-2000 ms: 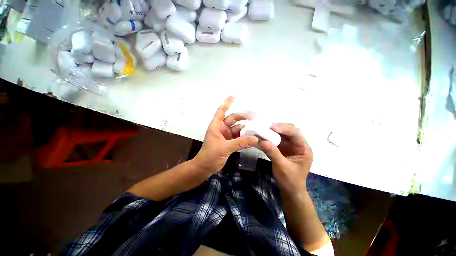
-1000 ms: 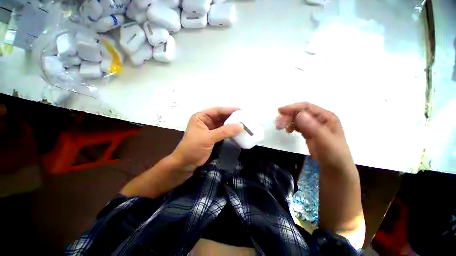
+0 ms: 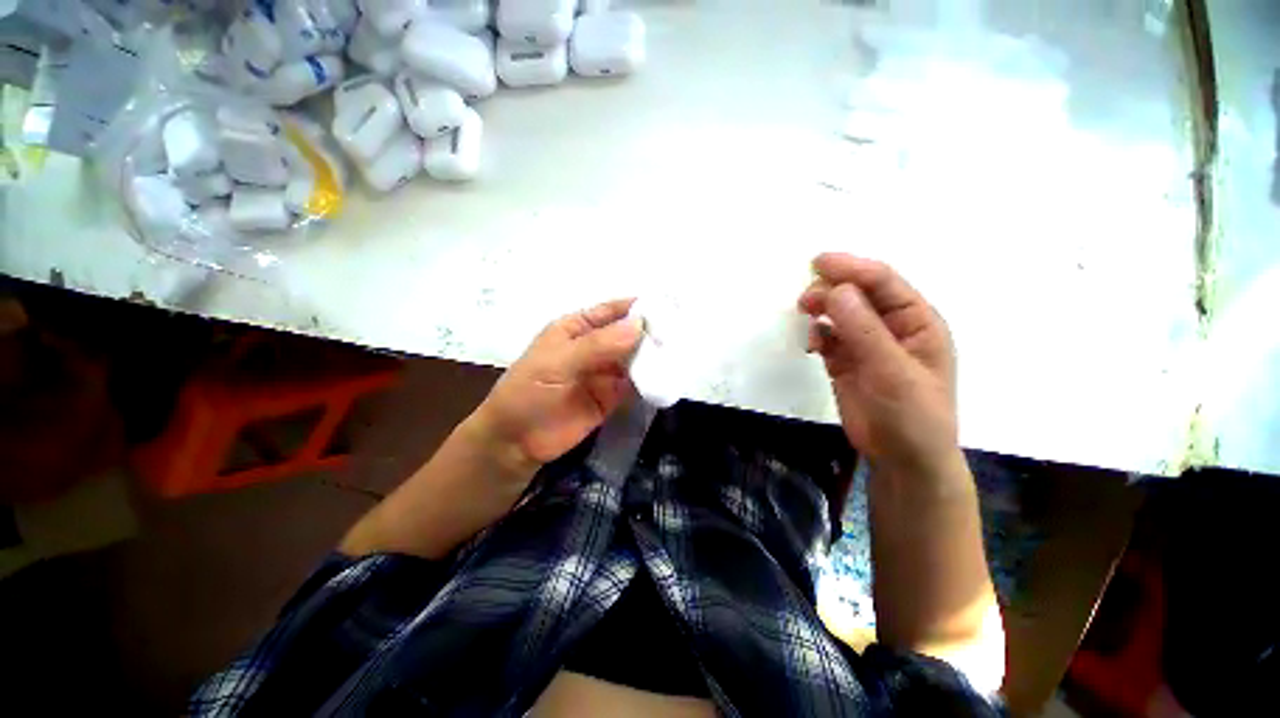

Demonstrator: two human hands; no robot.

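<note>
My left hand [image 3: 569,376] pinches a white plastic case [image 3: 663,354] at its left side with thumb and fingertips, near the bench's front edge. The case is washed out by glare; its outline is faint and no dark slot shows clearly. A thin grey translucent strip [image 3: 621,442] hangs below it, over the plaid shirt. My right hand [image 3: 894,362] is raised to the right, apart from the case, with thumb and fingers drawn together. Whether something tiny is between these fingertips cannot be made out.
Many white cases [image 3: 449,59] are heaped at the far left of the white bench [image 3: 562,211]. A clear bag of cases with a yellow strip [image 3: 320,175] lies at left. Blue-marked cases [image 3: 302,77] lie behind it. A red-orange stool [image 3: 183,438] stands below. A seam runs at right.
Two seconds ago both hands were on the case. My right hand has come off it to the right and risen slightly. My left hand has moved left with the case, whose dark mark no longer shows.
</note>
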